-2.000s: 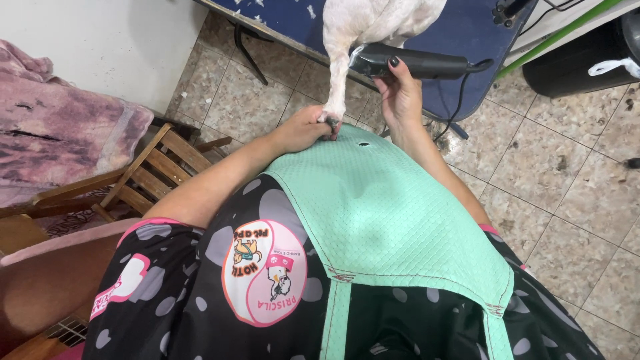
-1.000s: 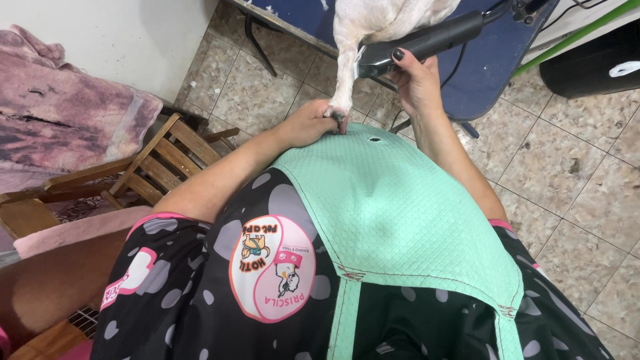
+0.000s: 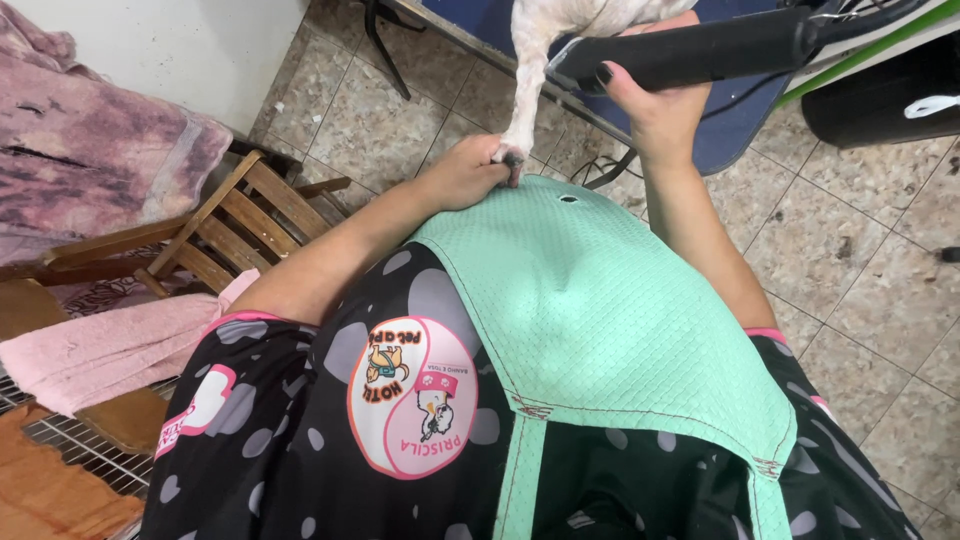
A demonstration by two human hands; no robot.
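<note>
A closely trimmed white dog's leg (image 3: 528, 79) reaches down over the edge of a blue grooming table (image 3: 739, 112). My left hand (image 3: 469, 171) grips its paw (image 3: 513, 156), just above the green apron (image 3: 600, 300) that I wear. In my right hand (image 3: 660, 101) lies a black electric clipper (image 3: 690, 51), thumb on the near side and fingers behind the body. The clipper's head rests against or very close to the upper part of the leg; contact cannot be told. Only part of the dog's body shows at the top edge.
At left stand a wooden slatted chair (image 3: 240, 217), a stained pink towel (image 3: 90, 142) and a folded pink towel (image 3: 120, 345) near a wire rack (image 3: 82, 442). A black bin (image 3: 877, 97) is at the right. The clipper's cord (image 3: 742, 97) hangs by the table; a metal table leg (image 3: 386, 52) shows.
My right hand has turned, so the clipper tilts more, its rear end higher, and the fingers now wrap behind it. My left hand keeps its hold on the paw.
</note>
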